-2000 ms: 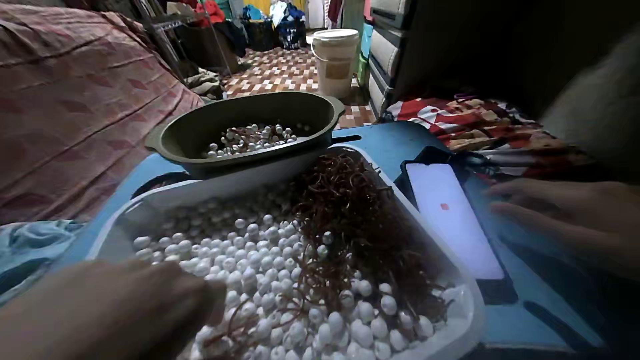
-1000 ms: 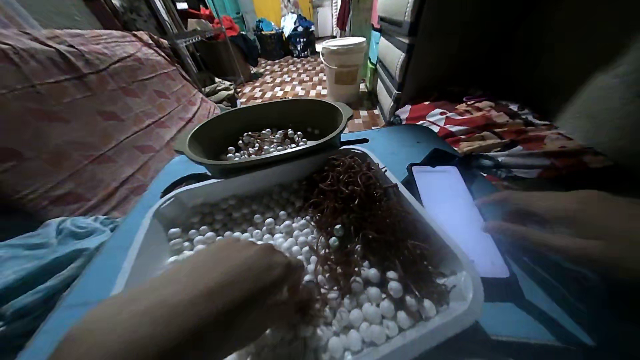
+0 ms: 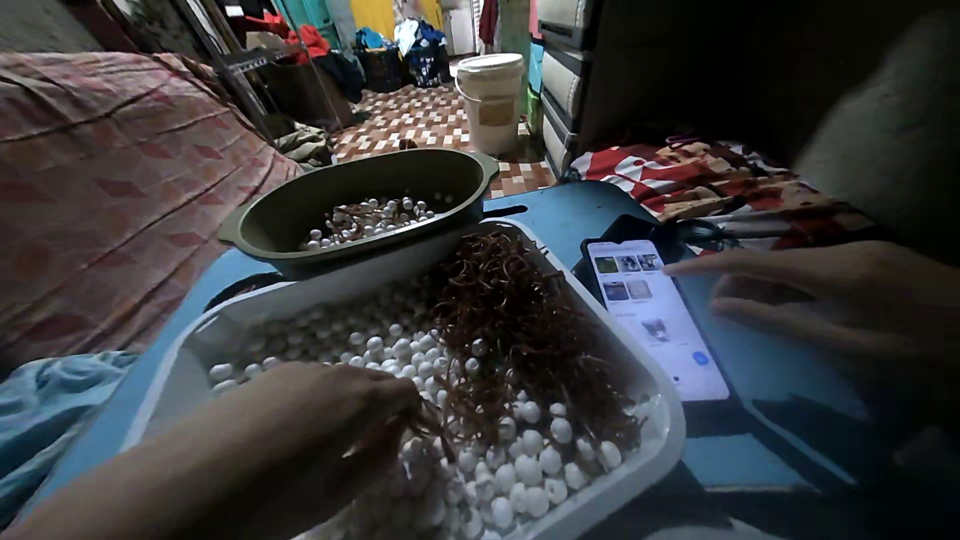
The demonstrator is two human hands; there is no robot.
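Observation:
A white plastic tray [image 3: 670, 420] holds many small white balls [image 3: 529, 469] and a heap of thin reddish-brown strands [image 3: 510, 315]. My left hand [image 3: 352, 427] reaches into the tray's near part, fingers bent down among balls and a few strands; its fingertips are partly hidden, so a hold is unclear. Over at the right, my right hand [image 3: 795, 292] has its index finger stretched to the upper edge of a lit smartphone [image 3: 667, 330], the other fingers loosely curled and holding nothing. Behind the tray, an olive-green oval basin [image 3: 360, 169] contains more balls and strands.
Tray, basin and phone rest on a blue plastic surface [image 3: 577, 202]. Patterned cloth covers something at the left [image 3: 142, 195]; red and white fabric [image 3: 645, 180] lies beyond the phone. A lidded white bucket [image 3: 491, 105] stands on the checkered floor beside stacked drawers [image 3: 562, 82].
The phone screen, plain a second ago, now shows small pictures. My left hand has moved from the tray's left side toward its middle since two seconds ago.

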